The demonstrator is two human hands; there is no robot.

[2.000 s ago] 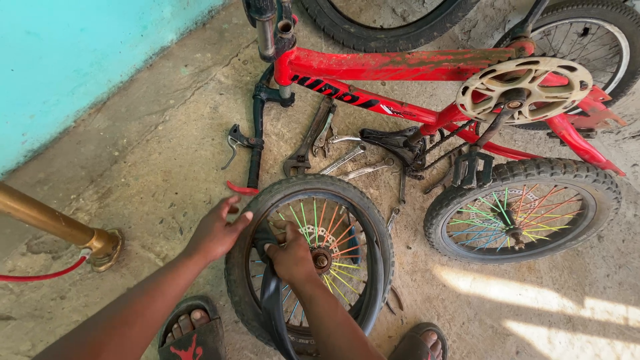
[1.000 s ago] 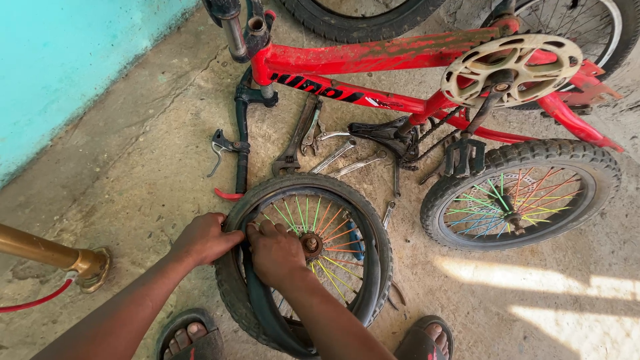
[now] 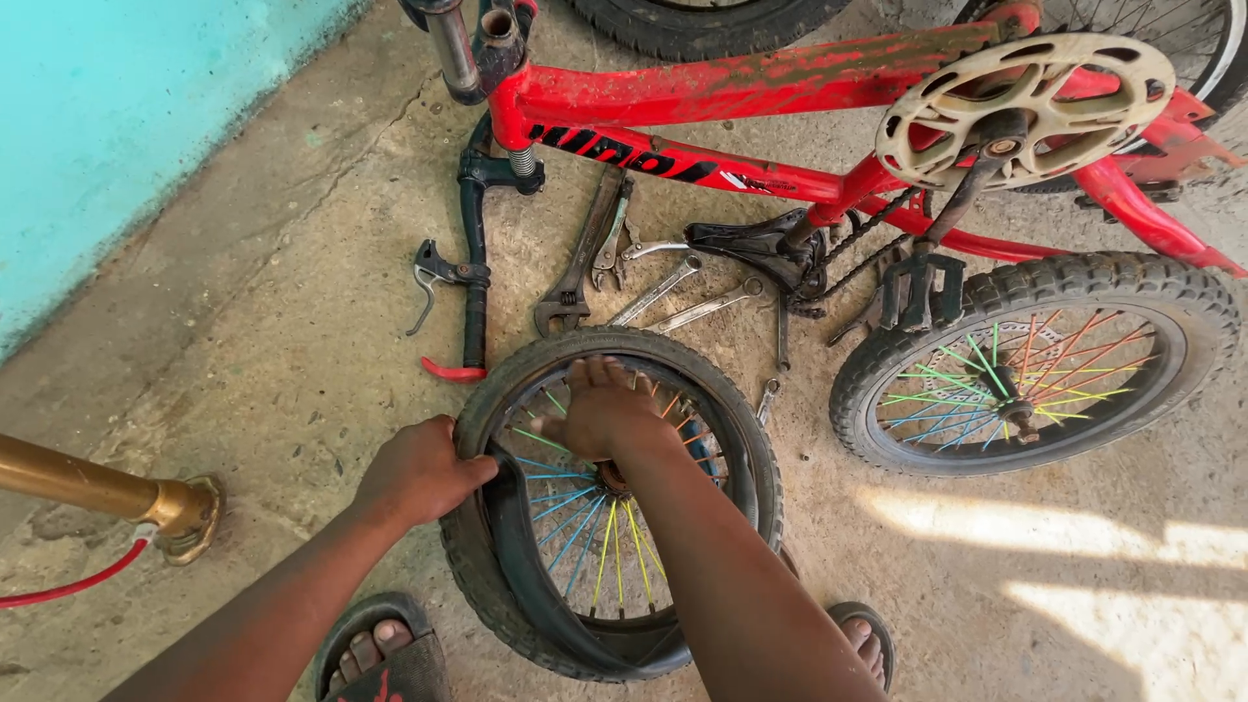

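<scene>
A bicycle wheel with a black knobbly tire (image 3: 770, 468) and coloured spokes lies on the concrete between my feet. A slack black inner tube (image 3: 522, 565) hangs partly out along its left and lower side. My left hand (image 3: 419, 473) grips the tire's left edge, its thumb over the sidewall beside the tube. My right hand (image 3: 604, 405) lies over the upper spokes, fingers extended and somewhat spread toward the top of the rim; whether its fingertips touch the rim or tube cannot be told. The hub (image 3: 612, 478) is partly hidden by my right forearm.
Beyond the wheel lie an adjustable wrench (image 3: 575, 283), locking pliers (image 3: 612, 234), combination wrenches (image 3: 663, 290) and a handlebar (image 3: 473, 263). A red bicycle frame (image 3: 682, 93) spans the top. A second wheel (image 3: 858, 419) lies right, a brass-coloured floor pump (image 3: 146, 502) left, near a turquoise wall (image 3: 127, 127).
My right hand has moved from the tube at the wheel's left side up to the upper spokes, its fingers now extended. My left hand, off the wheel two seconds ago, now holds the tire's edge.
</scene>
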